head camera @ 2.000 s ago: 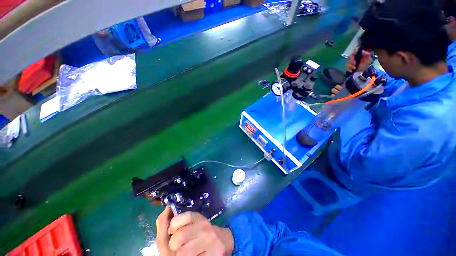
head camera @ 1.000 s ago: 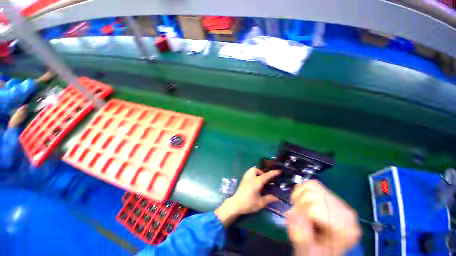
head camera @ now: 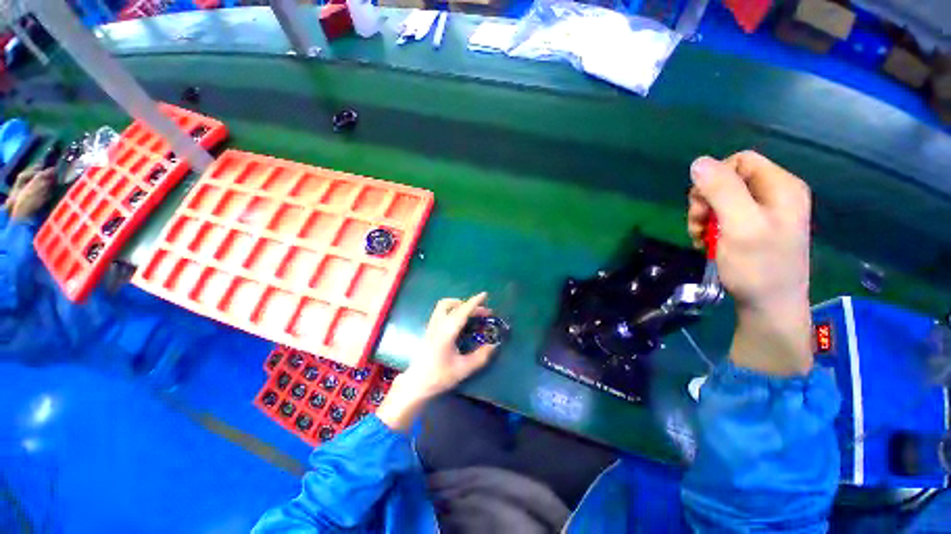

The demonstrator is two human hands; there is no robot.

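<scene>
My left hand (head camera: 443, 360) holds a round black part (head camera: 483, 333) between thumb and fingers, above the bench edge left of the fixture. My right hand (head camera: 759, 229) is closed around the red grip (head camera: 712, 238) of the toggle clamp handle, which stands raised. The black press fixture (head camera: 615, 318) with silver clamp linkage sits on the green bench between my hands. The orange-red parts tray (head camera: 282, 245) lies to the left, with one round black part (head camera: 380, 241) in a pocket near its right side.
A filled red tray (head camera: 318, 391) sits below the bench edge. A neighbouring red tray (head camera: 125, 198) and another person's hand (head camera: 31, 193) are far left. The blue-and-white box (head camera: 886, 386) is at right. A plastic bag (head camera: 594, 42) lies on the far side. A black part (head camera: 345, 119) is on the belt.
My left hand has moved left, away from the fixture, with a round part now visible in it. My right hand has risen with the clamp handle. The view has shifted slightly.
</scene>
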